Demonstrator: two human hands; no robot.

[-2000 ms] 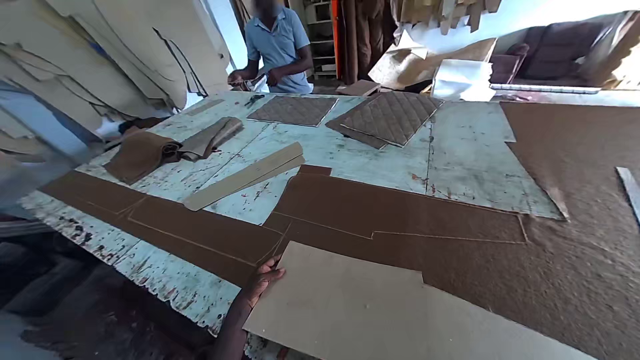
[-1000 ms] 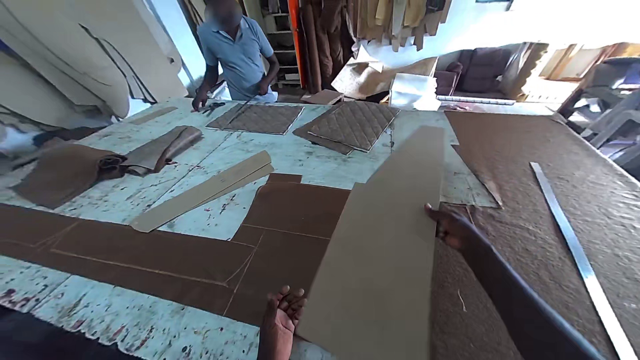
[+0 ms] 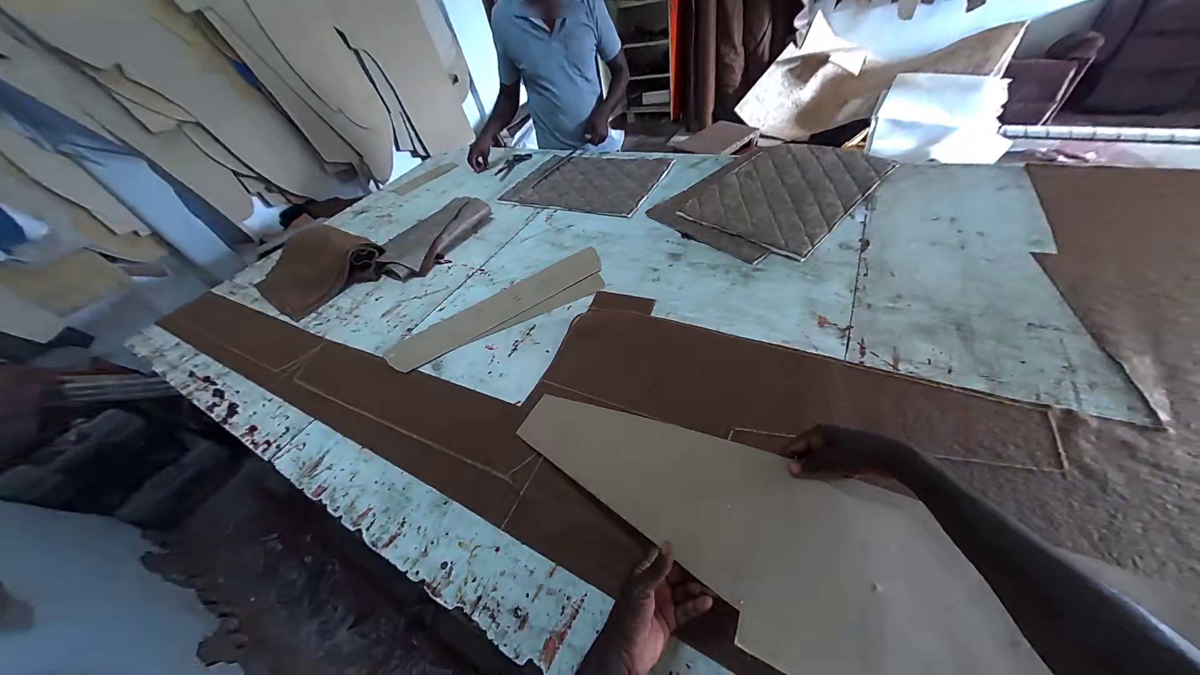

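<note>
A large beige cardboard pattern piece (image 3: 750, 525) lies tilted over brown fabric (image 3: 712, 361) that bears chalk outlines. My right hand (image 3: 834, 452) grips its far edge, fingers curled over it. At the near edge, my left hand (image 3: 656, 600) is palm up with fingers apart, close beside the pattern; whether it touches is unclear. Narrow beige pattern strips (image 3: 497, 309) rest beyond the fabric on the painted table (image 3: 750, 286).
Quilted panels (image 3: 792, 197) (image 3: 591, 183) and rolled fabric pieces (image 3: 323, 267) are on the table's far part. A person (image 3: 558, 70) stands at the far edge, near scissors (image 3: 512, 165). Large pattern sheets (image 3: 281, 84) lean at the left.
The pattern piece has turned from near upright in view to slanting, its narrow end now toward the left. My right hand still holds its edge. The view has shifted.
</note>
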